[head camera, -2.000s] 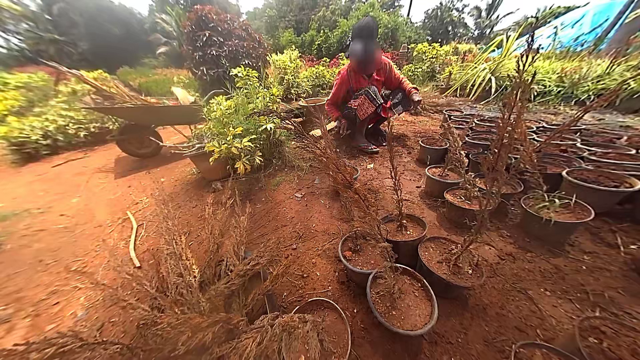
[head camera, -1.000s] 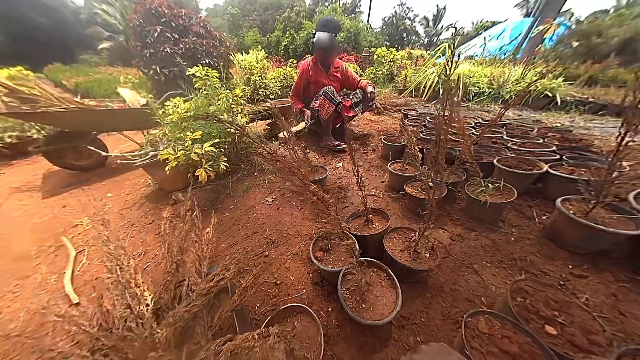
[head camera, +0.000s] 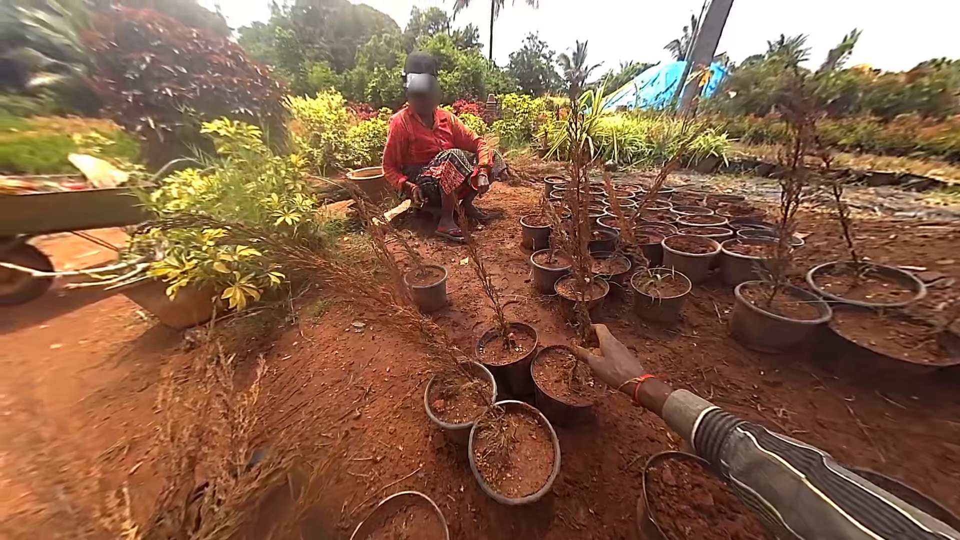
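My right hand (head camera: 611, 361), in a grey sleeve with a red string at the wrist, reaches in from the lower right to the base of a dry brown plant (head camera: 579, 225). Its fingers are at the stem, just above a black plastic pot of soil (head camera: 553, 375); whether they grip it cannot be told. Left of that pot stand another potted dry plant (head camera: 491, 296) and a pot with drooping brown twigs (head camera: 459, 401). Nearer to me is a round pot (head camera: 516, 457) with soil and a few dry sprigs. My left hand is out of view.
A person in a red shirt (head camera: 431, 142) squats beyond the pots. Many soil-filled pots (head camera: 690, 251) stand in rows at the right. A wheelbarrow (head camera: 67, 210) and a leafy potted shrub (head camera: 225, 202) are at the left. Dry branches (head camera: 217, 427) lie in the left foreground.
My right hand and forearm have come in from the lower right to the dry plant's stem. The view has turned to the right.
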